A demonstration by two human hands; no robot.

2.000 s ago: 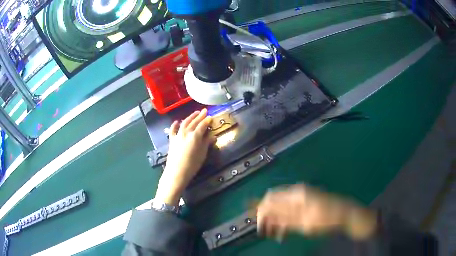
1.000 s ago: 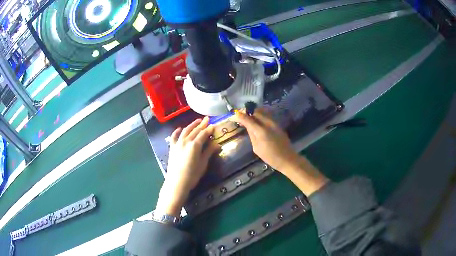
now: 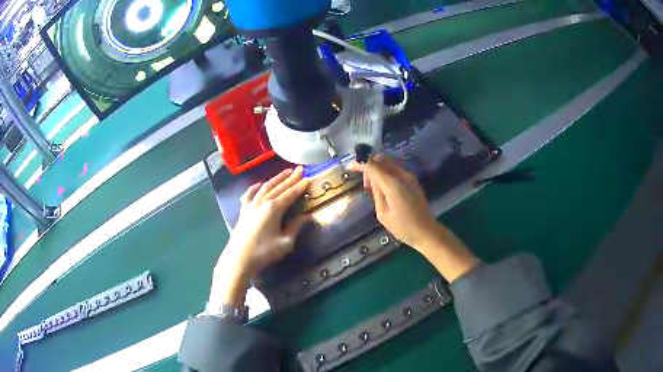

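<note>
A strip tray [image 3: 331,190] with small round seats lies under the microscope's white ring light [image 3: 302,142], brightly lit. My left hand [image 3: 263,221] has its fingertips on the strip's left end. My right hand [image 3: 396,197] is at the strip's right end, thumb and index finger pinched close together beside the ring light. A small pale tip shows at those fingertips; whether it is a thin tool or a fingertip, I cannot tell. The monitor [image 3: 134,36] shows magnified bright rings.
A dark plate [image 3: 436,156] lies under the work. A red bin [image 3: 236,131] is left of the microscope and a blue bin [image 3: 389,51] behind. Another strip [image 3: 345,263] is at the plate's front edge, one nearer [image 3: 378,327], more at left [image 3: 87,309]. Dark tweezers-like tool [image 3: 505,177] lies right.
My right hand, blurred over the nearest strip two seconds ago, has moved up to the lit strip's right end. It stays there over the last second. My left hand stays at the left end.
</note>
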